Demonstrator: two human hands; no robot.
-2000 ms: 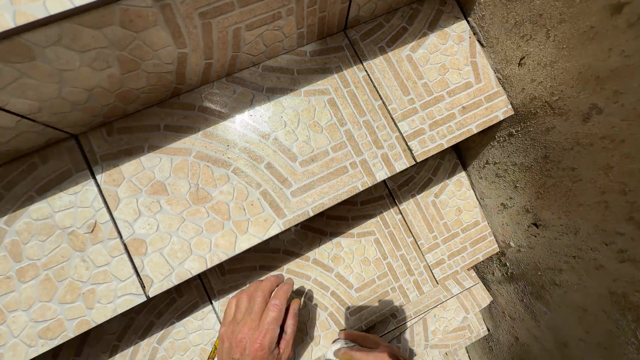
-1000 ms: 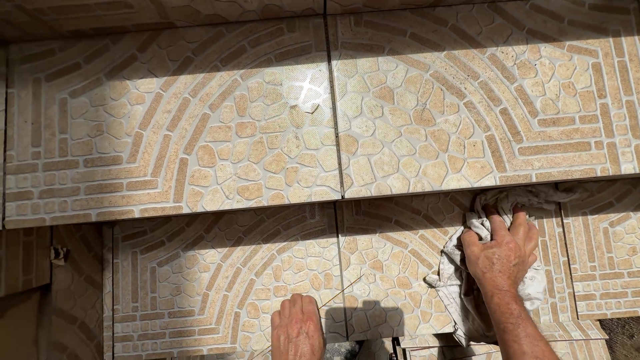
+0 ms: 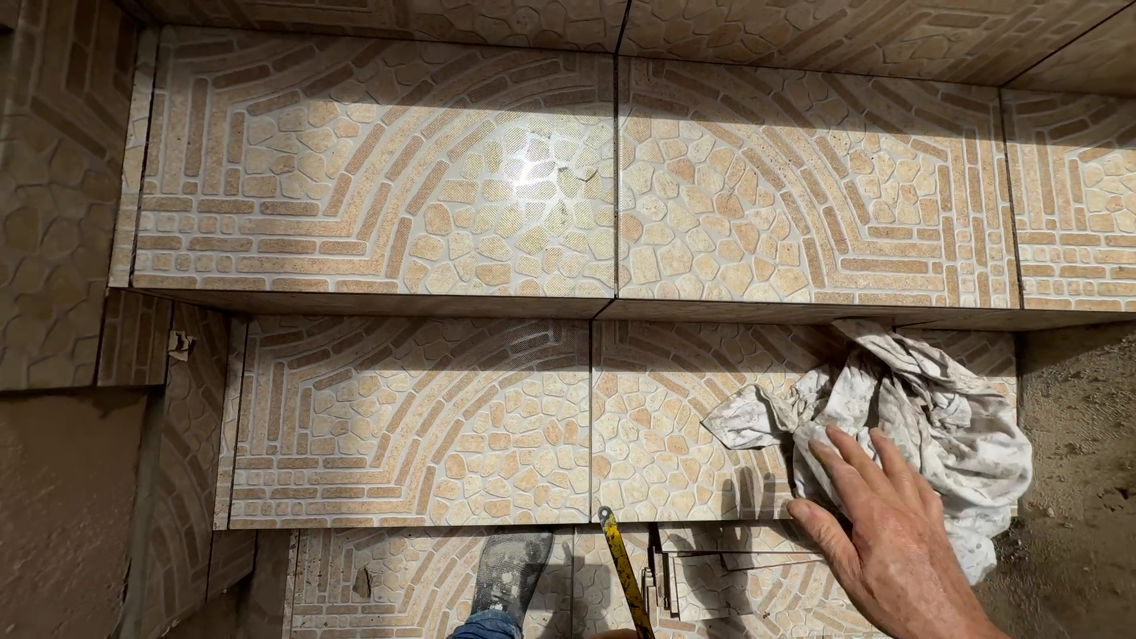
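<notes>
My right hand is spread over a crumpled, stained white rag at the right end of the middle tiled step; whether the fingers grip the cloth is unclear. Only a sliver of my left hand shows at the bottom edge, beside a yellow and black tape measure or rule strip. The strip's holed metal tip lies at the front edge of the middle step, near the joint between two tiles. The rest of the left hand is out of frame.
Above is another tiled step. A foot in a stained grey sock stands on the lower step, left of stacked tile offcuts. Tiled walling rises at left; rough concrete lies at right.
The view has shifted. My right hand, bunched on the rag a second ago, is now spread with its fingers extended. My left hand has moved down, almost out of view.
</notes>
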